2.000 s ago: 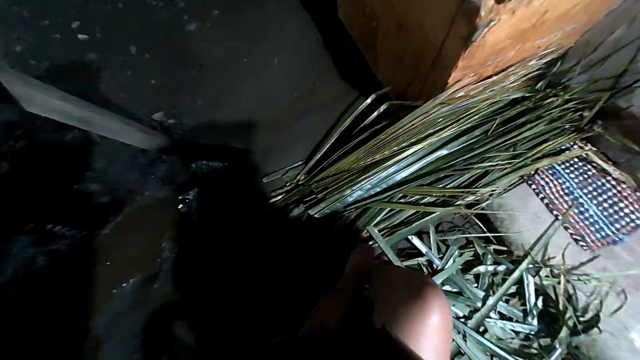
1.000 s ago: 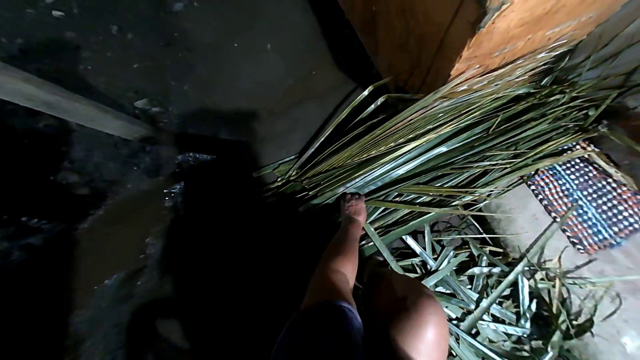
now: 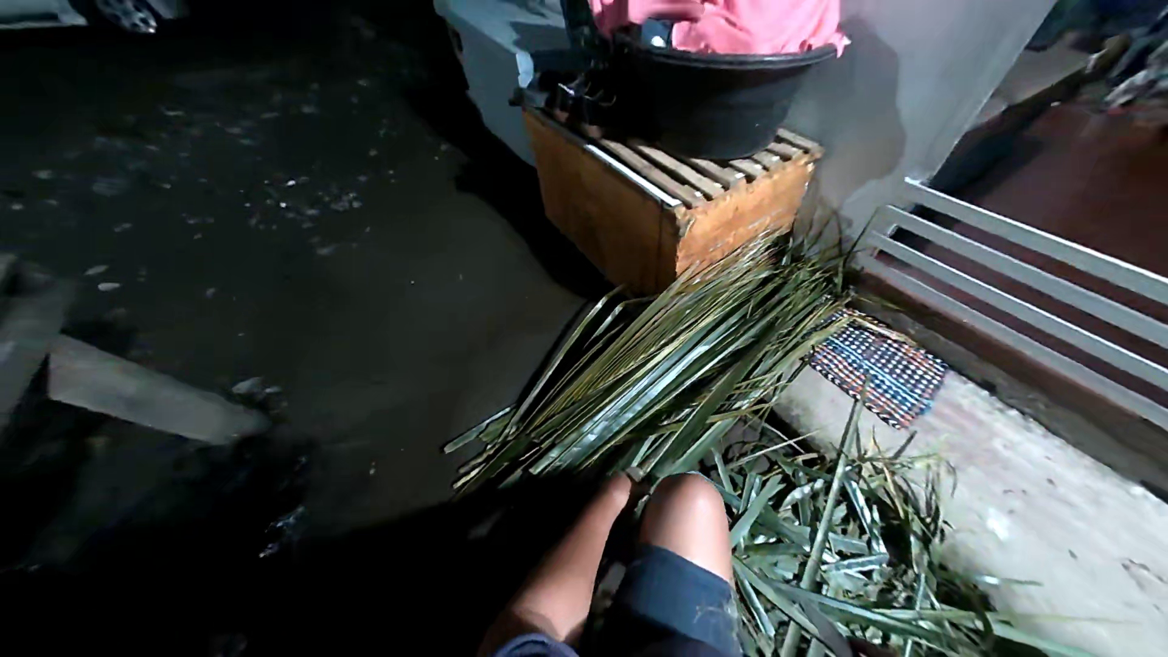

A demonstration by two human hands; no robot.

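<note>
My left hand (image 3: 634, 474) is low in the centre, at the near edge of a bundle of long green palm leaf strips (image 3: 639, 392). Its forearm comes up from the bottom edge beside my bent knee. Knee and shadow hide most of the fingers, so whether they grip a strip cannot be told. The bundle lies slanting from the dark ground up to a wooden crate (image 3: 611, 205). Right of my knee is a tangled heap of shorter cut leaf pieces (image 3: 821, 538). My right hand does not show clearly.
On the slatted crate stands a black basin (image 3: 721, 100) with pink cloth (image 3: 721, 26). A checkered woven mat (image 3: 881, 370) lies on the concrete ledge (image 3: 1031, 511), below a metal barrier of rails (image 3: 1031, 283). At the left is a plank or beam (image 3: 146, 388); part of a car shows top left.
The view has tilted up, showing the basin and rails. My left hand, in shadow two seconds ago, showed on the strips one second ago and is now mostly hidden by the knee.
</note>
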